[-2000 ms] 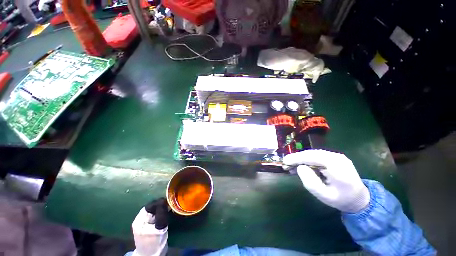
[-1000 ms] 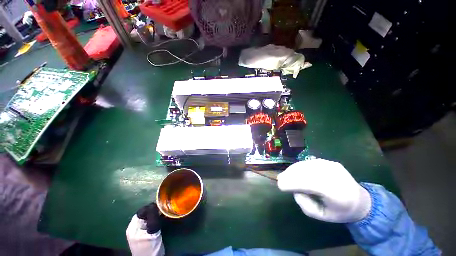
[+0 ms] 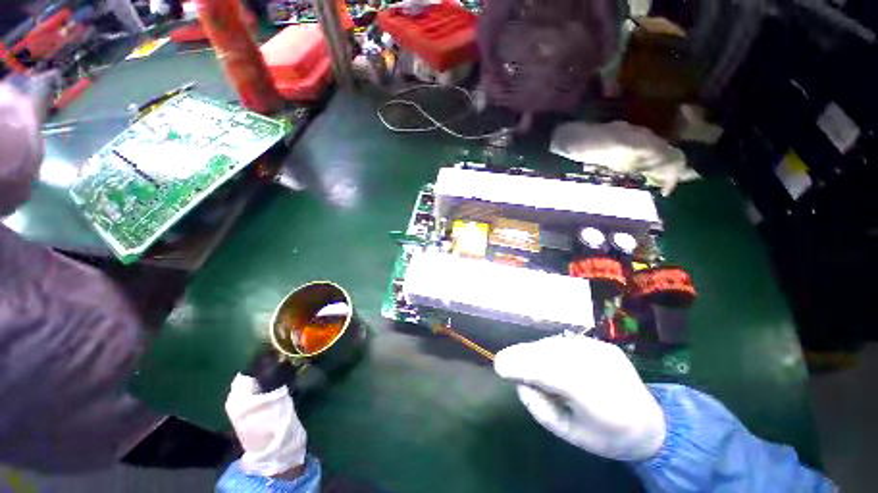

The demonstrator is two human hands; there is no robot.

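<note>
The metal cup (image 3: 313, 323) holds amber liquid. My left hand (image 3: 266, 414), in a white glove with black fingertips, holds it by the handle over the mat. My right hand (image 3: 582, 395), in a white glove, holds a thin brush (image 3: 466, 342) whose tip is at the near edge of the power board, towards its left end. The board (image 3: 679, 364) lies on the mat with two long white heatsinks (image 3: 499, 292), a yellow-brown transformer (image 3: 514, 235), two round pale-topped capacitors (image 3: 607, 240) and two red-wound chokes (image 3: 662, 282).
A green circuit board (image 3: 168, 173) lies at the left beside a person in a pinkish sleeve (image 3: 67, 337). A white cloth (image 3: 621, 149), a looped cable (image 3: 424, 120) and a fan (image 3: 549, 53) are at the back. Black crates (image 3: 809, 125) stand at the right.
The view has shifted left, so the bench appears further right. The brush tip has moved left along the board's near edge. The cup is farther from the board, and the neighbouring person shows more.
</note>
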